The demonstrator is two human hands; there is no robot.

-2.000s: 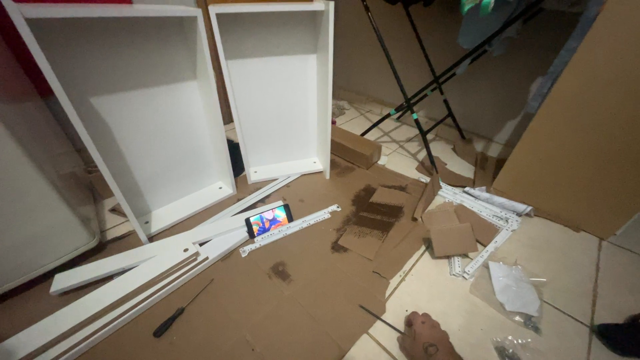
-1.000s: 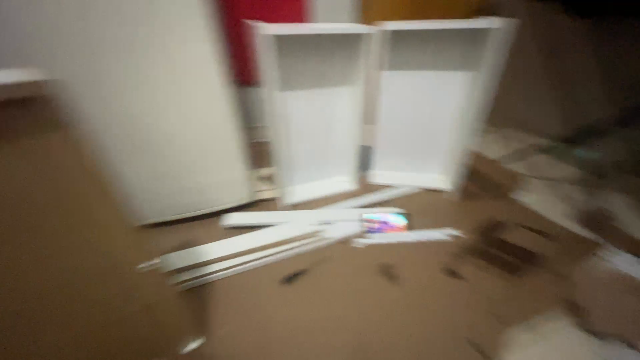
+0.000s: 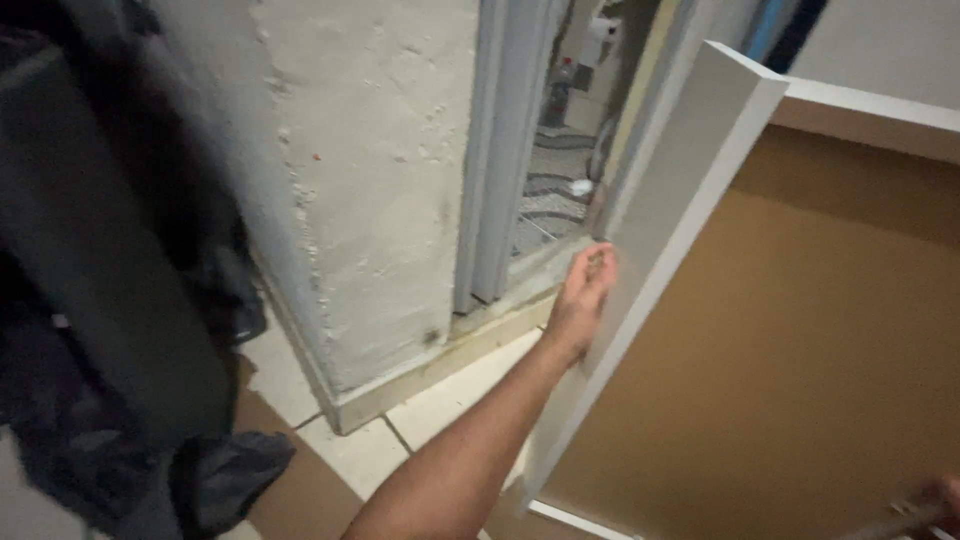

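My left hand is at the outer face of the side panel of a white-edged furniture frame; whether it presses on the panel or grips it cannot be told. The frame leans at a slant and has a brown back panel. At the bottom right edge my right hand shows only in part and blurred, near the brown panel. Something thin and light-coloured is at its fingers, too blurred to name.
A rough painted wall corner stands left of the frame, beside a grey folding door and a doorway with a patterned mat. Dark fabric hangs or lies at the left. Tiles and cardboard cover the floor.
The view has swung far round from the two white drawer-like boxes to the wall and doorway. My left hand has come into view at the frame's side panel.
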